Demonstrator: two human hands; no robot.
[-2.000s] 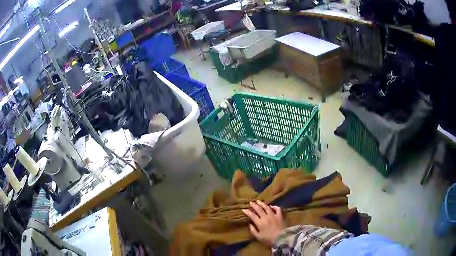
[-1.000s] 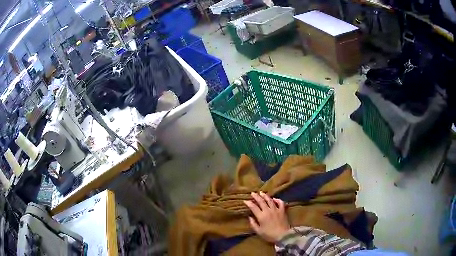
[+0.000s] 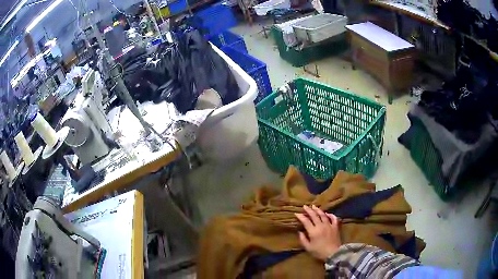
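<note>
A heap of mustard-brown garment pieces [image 3: 229, 240] with navy or black patches lies low in the middle, in front of me. It is folded in layers at the top. My right hand [image 3: 319, 231] lies palm down on these layers, with its fingers a little apart and not visibly closed round the cloth. A striped sleeve and a light blue cover show on that arm. My left hand is not in view. What bears the heap from below is hidden.
A green crate [image 3: 322, 166] with scraps inside stands just beyond the heap. A white tub [image 3: 229, 131] of black cloth stands left of it. A machine table [image 3: 125, 182] and cream-white machine head [image 3: 87, 131] are at left. A cloth-draped green crate [image 3: 431, 158] is at right.
The view has turned left, so crates, tub and machine table sit further right in the picture. My right hand stays on the same layers of the brown heap.
</note>
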